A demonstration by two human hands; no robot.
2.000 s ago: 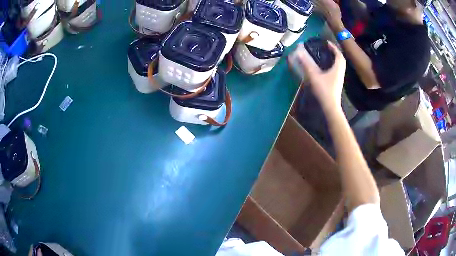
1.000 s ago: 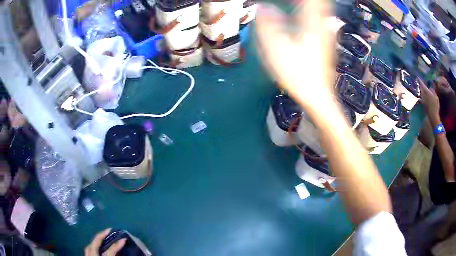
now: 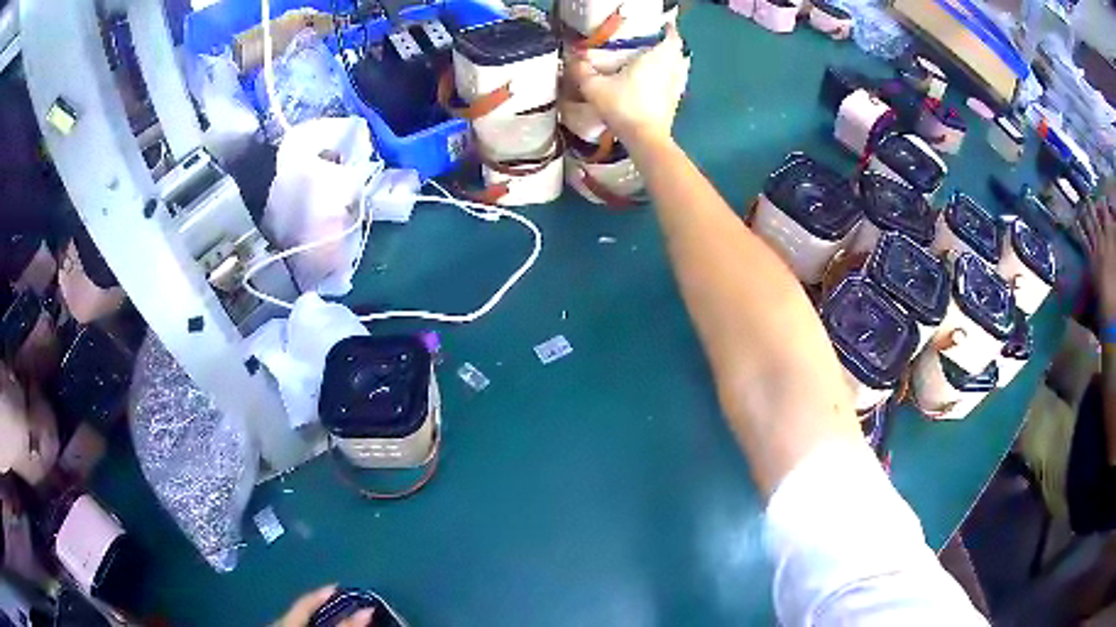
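Note:
My right hand reaches to the back stack of cream and black speakers. Its fingers are around a speaker in the stack, partly hiding it. My left hand, cut off by the bottom edge, holds the black top of a speaker. A single cream speaker with a black top stands upright near the post, its brown strap hanging at the front. Another stack stands beside the one at my right hand. No light ring shows lit.
A cluster of speakers stands at the right. A metal post, bubble wrap, white cable and blue bin are at the left. Small labels lie on the green mat. Another person's hand shows at the right edge.
The view has swung left. My right hand has gone from the right table edge, holding a speaker, to the back stack. My left hand has come into view on a speaker.

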